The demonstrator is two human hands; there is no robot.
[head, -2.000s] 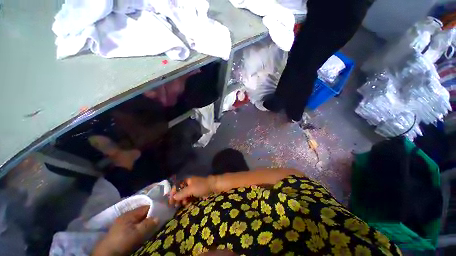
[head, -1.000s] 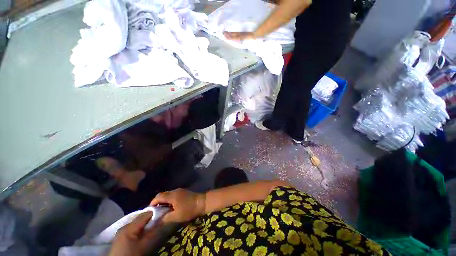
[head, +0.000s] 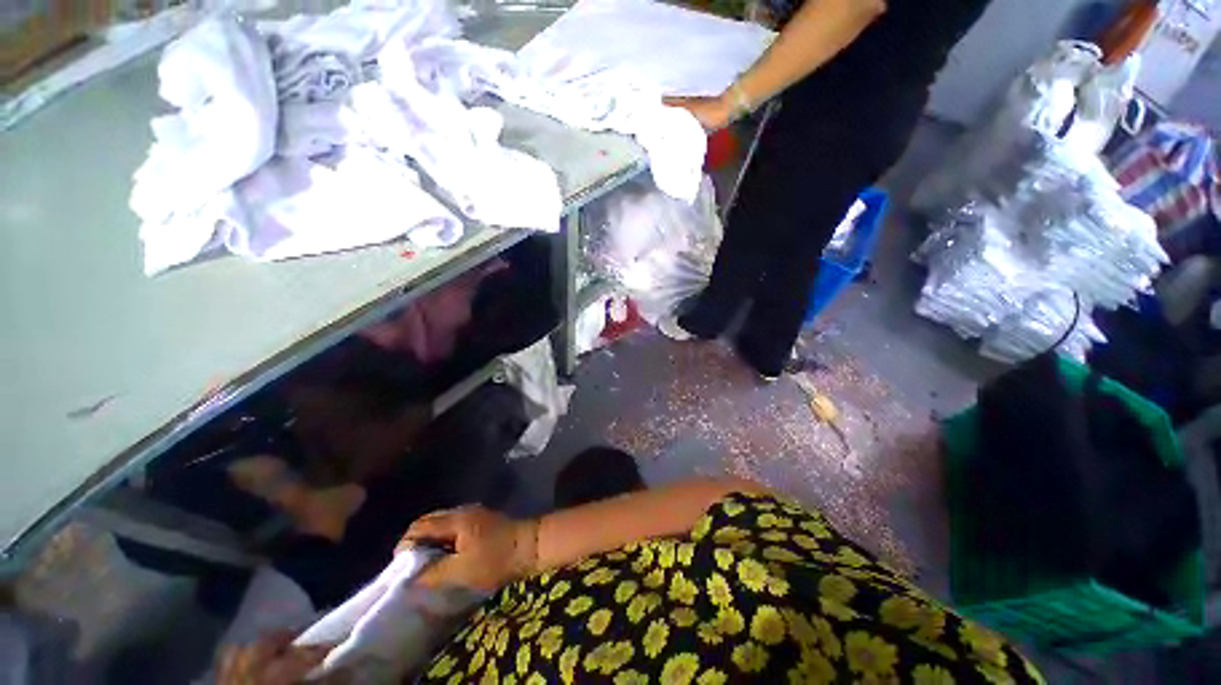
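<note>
A white garment point(head: 368, 618) is pulled taut between my hands at the lower left, with a folded edge running from one hand to the other. My right hand point(head: 469, 549) is closed on its upper end. A small dark thing shows at these fingers, too unclear to name. My left hand point(head: 268, 661) is at the bottom edge, blurred and partly cut off, and grips the lower end. The rest of the garment is hidden or blends into the dark area below.
A pale table point(head: 80, 335) on the left holds crumpled white garments point(head: 321, 201). A person in dark trousers point(head: 790, 214) stands at its far end, a hand by the cloth. A blue basket point(head: 846, 261), bagged white goods point(head: 1044, 228) and a green crate point(head: 1085, 602) are on the floor.
My left hand has moved down and left, away from my right hand, and the cloth is stretched between them. The other person's hand has moved to the cloth at the table's end.
</note>
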